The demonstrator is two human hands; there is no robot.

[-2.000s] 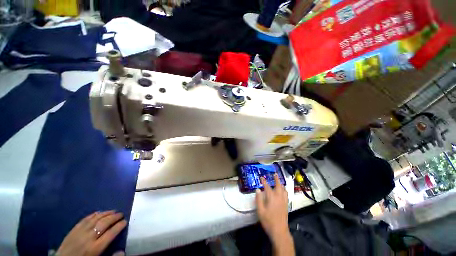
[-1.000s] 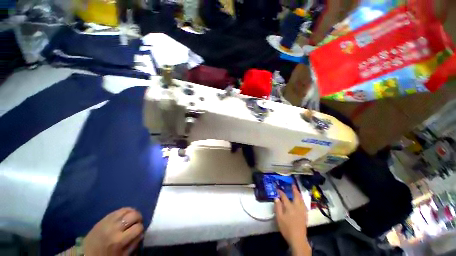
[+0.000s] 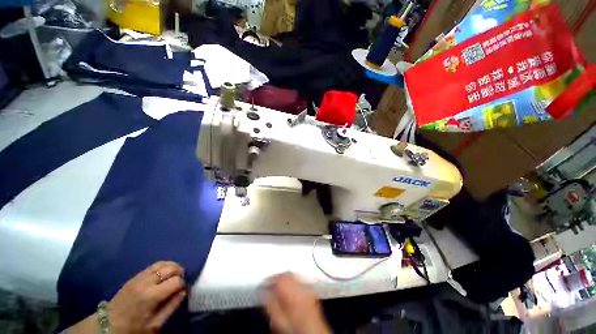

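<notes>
A large navy cut panel [image 3: 144, 202] lies on the table, its right edge under the lit needle area of the white sewing machine [image 3: 294, 147]. My left hand [image 3: 149, 295], with a ring and a bracelet, rests on the panel's lower right part, fingers bent at its edge. Whether the fingers grip the cloth cannot be told. My right hand [image 3: 292, 303] is blurred, over the table's front edge, right of the panel and clear of it. The smartphone [image 3: 360, 239] lies with its screen lit by the machine base, untouched.
Another navy panel [image 3: 68, 140] lies on the white table [image 3: 39, 238] at the left. Stacked navy pieces [image 3: 131, 62] are at the far side. A red cloth or pouch [image 3: 336, 107] is behind the machine arm. A red printed bag [image 3: 490, 72] is at the upper right. A white cable loops beside the phone.
My right hand has left the phone and moved left along the table's front. My left hand stays on the panel. The camera view has shifted, so the machine appears farther right than at first.
</notes>
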